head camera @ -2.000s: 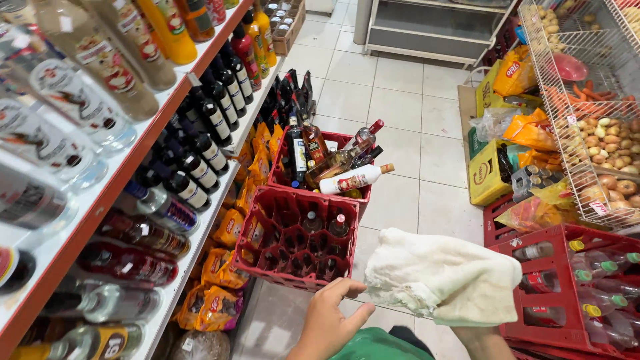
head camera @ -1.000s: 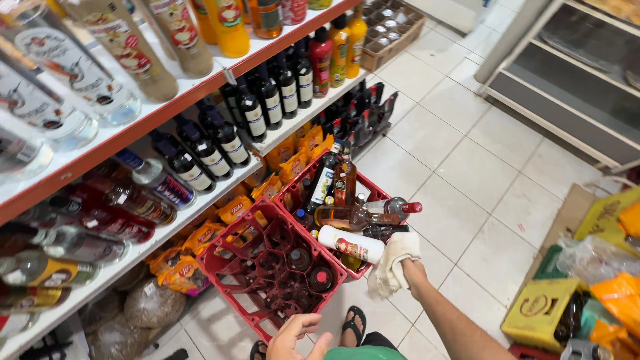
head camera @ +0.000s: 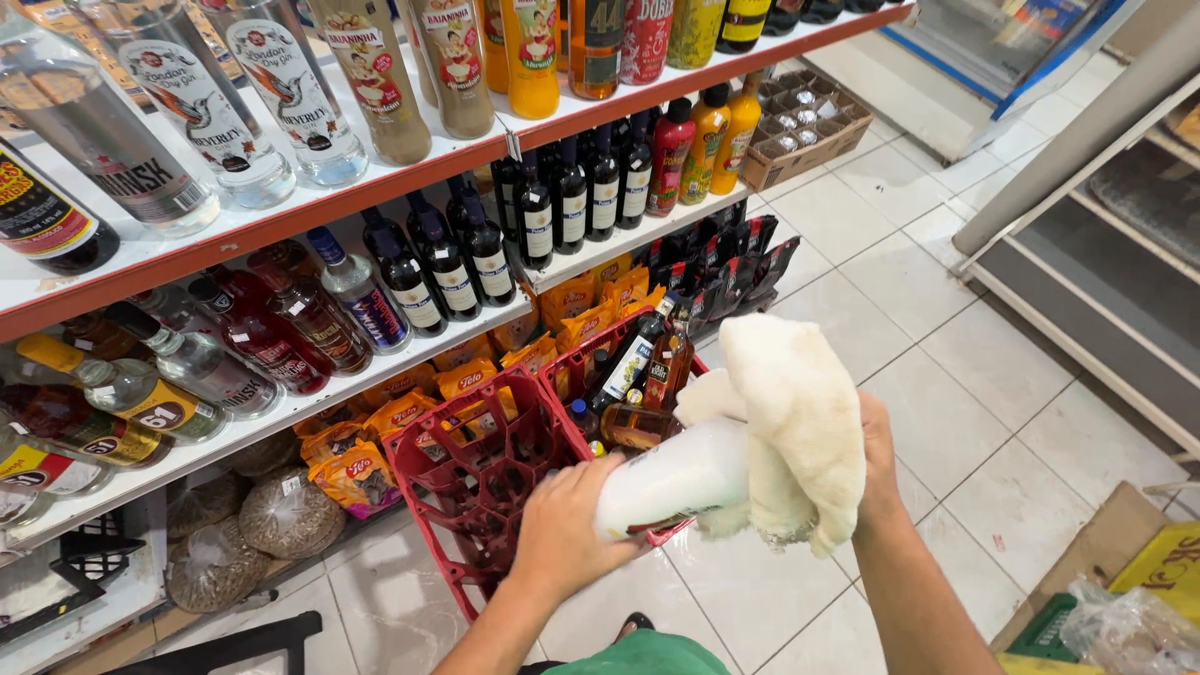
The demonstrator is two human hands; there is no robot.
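Note:
A white bottle [head camera: 675, 473] lies across the space between my hands, above the red plastic crates. My left hand [head camera: 567, 525] grips its lower end. A whitish cloth [head camera: 797, 422] covers the bottle's other end, and my right hand [head camera: 877, 459] holds the cloth there, its fingers mostly hidden behind the fabric. Under the bottle, one red crate [head camera: 561, 370] holds several glass bottles, some leaning, among them a dark bottle with a pale label [head camera: 628, 361] and an amber liquor bottle [head camera: 668, 367]. Beside it on the left stands another red crate [head camera: 427, 412] with divided compartments.
Shelves with a red edge [head camera: 375, 202] carry rows of bottles on the left. Orange snack packets [head camera: 352, 473] and clear bags of dry goods [head camera: 291, 511] sit low down. A cardboard box [head camera: 816, 141] stands at the shelf's far end, a grey rack [head camera: 1106, 253] at the right.
The white bottle, which lay on the filled crate a second ago, is now raised between my hands. My left hand has closed on it, and the cloth now wraps its other end.

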